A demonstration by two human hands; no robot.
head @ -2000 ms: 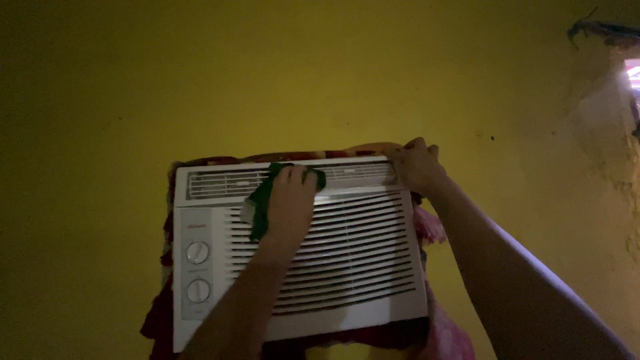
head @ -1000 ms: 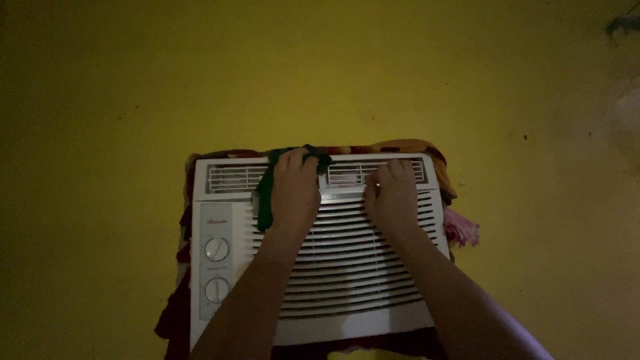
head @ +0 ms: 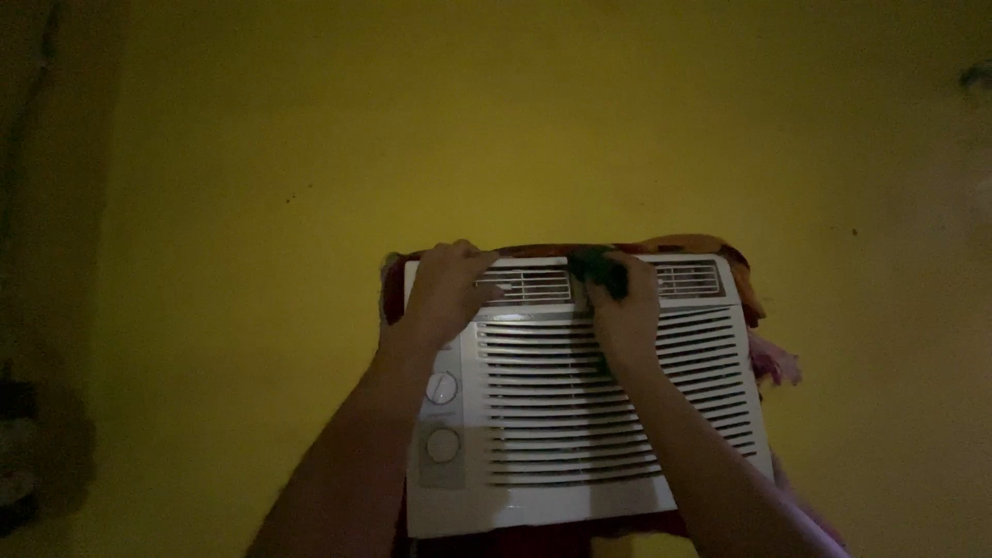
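Observation:
A white window air conditioner (head: 542, 496) with slatted front grille, two top vents and two round knobs sits in a yellow wall. My left hand (head: 449, 294) rests on its upper left corner, fingers over the top edge and thumb by the left vent (head: 535, 285); it holds no cloth. A dark green cloth (head: 601, 267) is bunched in my right hand (head: 629, 310), against the top of the unit between the two vents. The right vent (head: 690, 279) shows beyond that hand. The fingertips of my right hand are partly hidden by the cloth.
Red and orange fabric (head: 697, 244) is packed around the unit's edges, and pink fabric (head: 775, 363) sticks out at its right. The yellow wall (head: 496, 116) surrounds it. A dark, unclear object (head: 17, 457) is at the far left, and another dark thing at the upper right edge.
The green cloth, under my left hand a second ago, is now in my right hand. My left hand has moved to the unit's upper left corner.

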